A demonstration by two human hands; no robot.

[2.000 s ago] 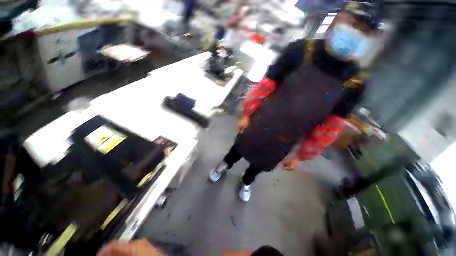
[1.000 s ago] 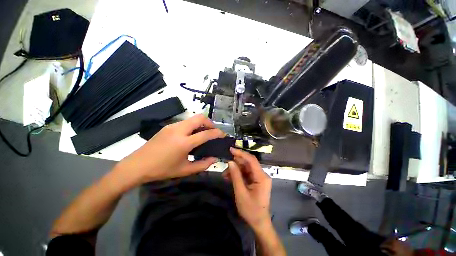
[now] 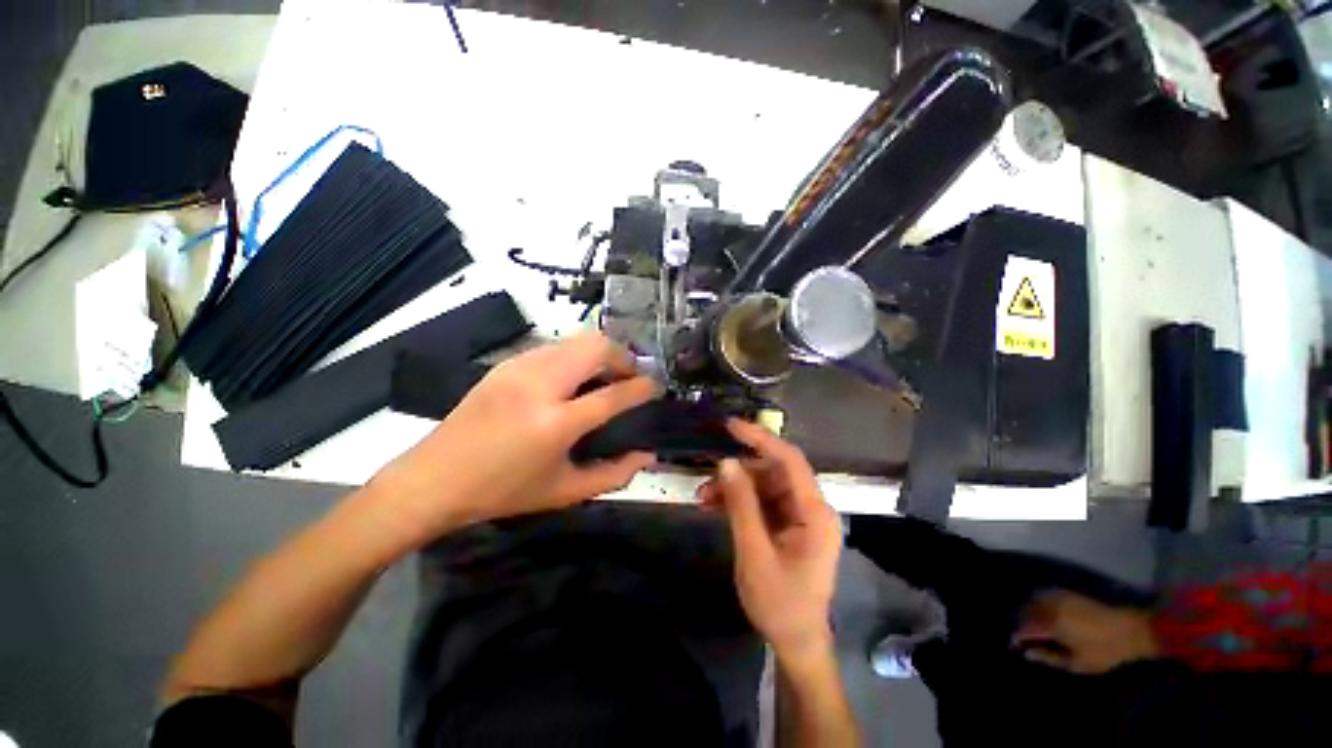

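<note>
A black strip (image 3: 665, 427) lies across the front of the skiving machine (image 3: 643, 271), at its feed area. My left hand (image 3: 533, 424) grips the strip's left part between thumb and fingers. My right hand (image 3: 774, 512) pinches its right end. The strip's far edge is at the machine head, where the contact is hidden by my fingers and the metal. A fanned stack of black strips (image 3: 329, 271) lies left of the machine. Another black strip (image 3: 365, 383) lies in front of the stack, partly behind my left hand.
A black belt guard (image 3: 877, 161) slants back right. A black cover box (image 3: 1040, 380) with a warning label stands right, a strip (image 3: 935, 453) hanging over its front. A person's hand (image 3: 1088, 628) and red sleeve show lower right. A black bag (image 3: 164, 135) and looped cable lie left.
The strip and my right hand have moved slightly right along the machine. The other person's arm has come into view at the lower right. The view has shifted a little.
</note>
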